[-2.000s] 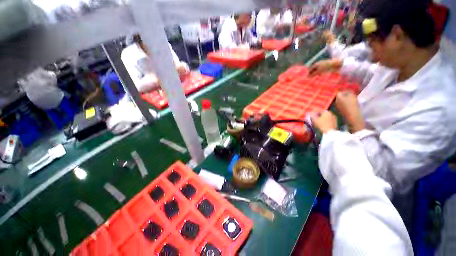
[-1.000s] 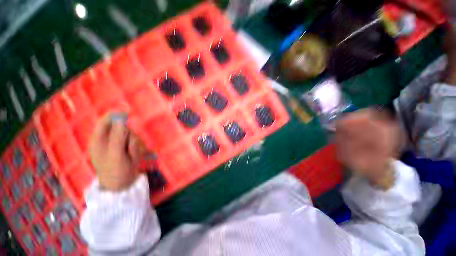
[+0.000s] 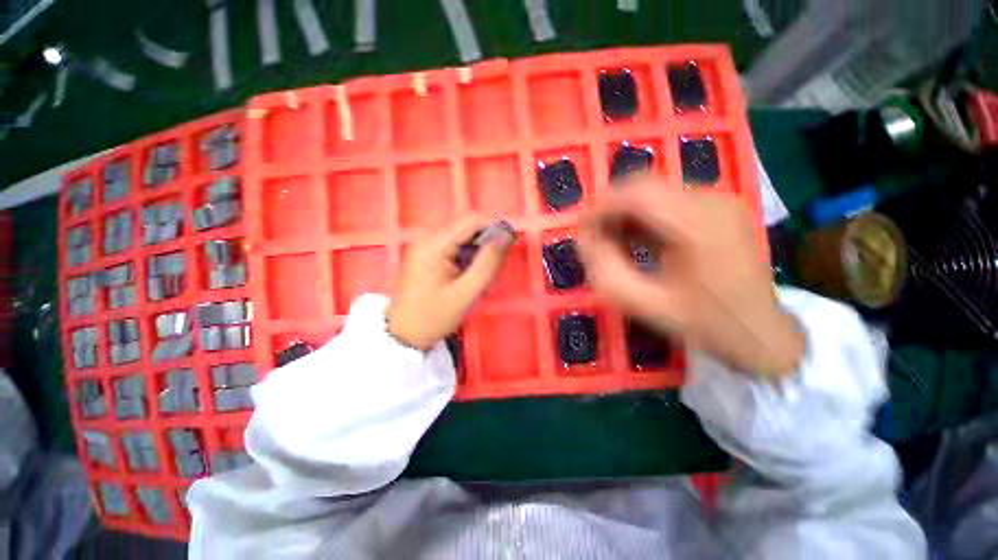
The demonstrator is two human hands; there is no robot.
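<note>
My left hand (image 3: 443, 287) is above the middle of the large-pocket red foam tray (image 3: 531, 219). It holds a small grey metal watch band (image 3: 498, 233) between thumb and fingers, with something dark beside it. My right hand (image 3: 684, 268) is blurred above the tray's right part, its fingers curled; whether it holds anything cannot be told. Black watch bodies (image 3: 560, 184) lie in pockets at the right, some partly hidden by my right hand. More dark pieces show at the front, partly covered by my left hand and sleeve.
A small-pocket red tray (image 3: 140, 290) with grey band pieces adjoins at left. Loose band strips (image 3: 367, 24) lie on the green surface beyond. At right are an amber tape roll (image 3: 873, 259), a blue-capped item (image 3: 843, 206) and a round black grille (image 3: 958, 257).
The view has swung so the trays lie straighter and more central. My right hand has come from right of the tray to over it, near my left hand, which still holds a grey piece.
</note>
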